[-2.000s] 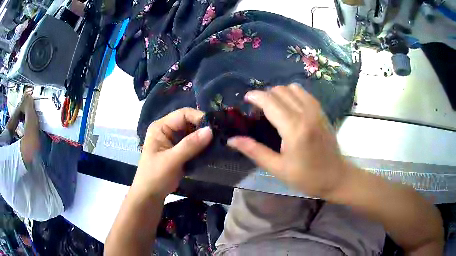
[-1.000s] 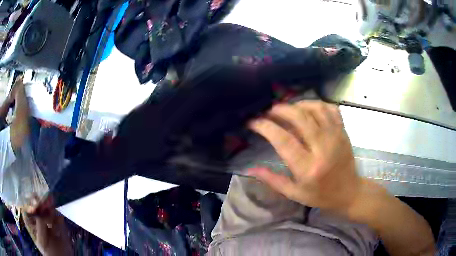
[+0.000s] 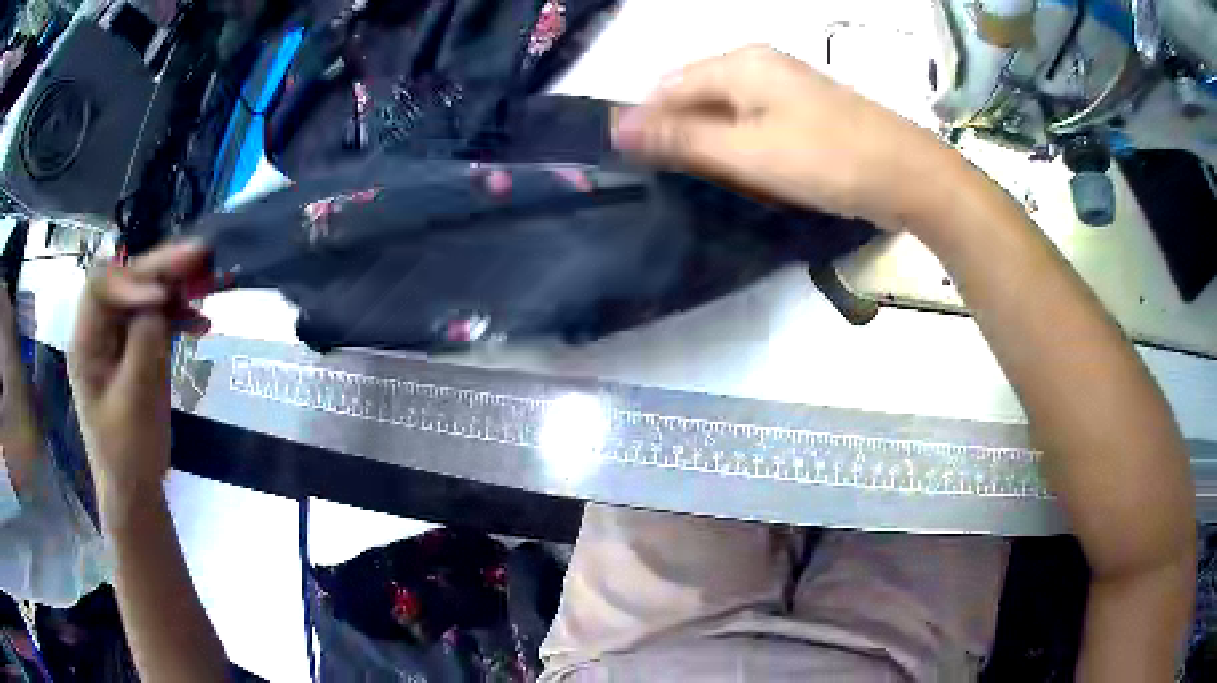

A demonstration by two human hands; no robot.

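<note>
The dark floral garment piece (image 3: 494,254) is stretched sideways above the white table, its right end near the machine bed. My left hand (image 3: 140,314) grips its left end at the far left, fingers closed on the cloth. My right hand (image 3: 747,127) is at its upper edge, with fingertips on a dark strip of the cloth; whether it pinches the cloth is blurred. The sewing machine (image 3: 1054,67) stands at the upper right, its needle area partly hidden.
A floral bundle (image 3: 400,80) lies at upper left. A grey box with a round grille (image 3: 60,127) is far left, beside a person's sleeve (image 3: 47,520). A measuring tape (image 3: 747,447) runs along the table edge. A black piece (image 3: 1181,214) lies far right. More floral cloth (image 3: 427,607) is below.
My left hand has come up from the lower left with the cloth end. My right hand has moved up to the cloth's upper edge. The cloth is now off the tape and the table's front edge.
</note>
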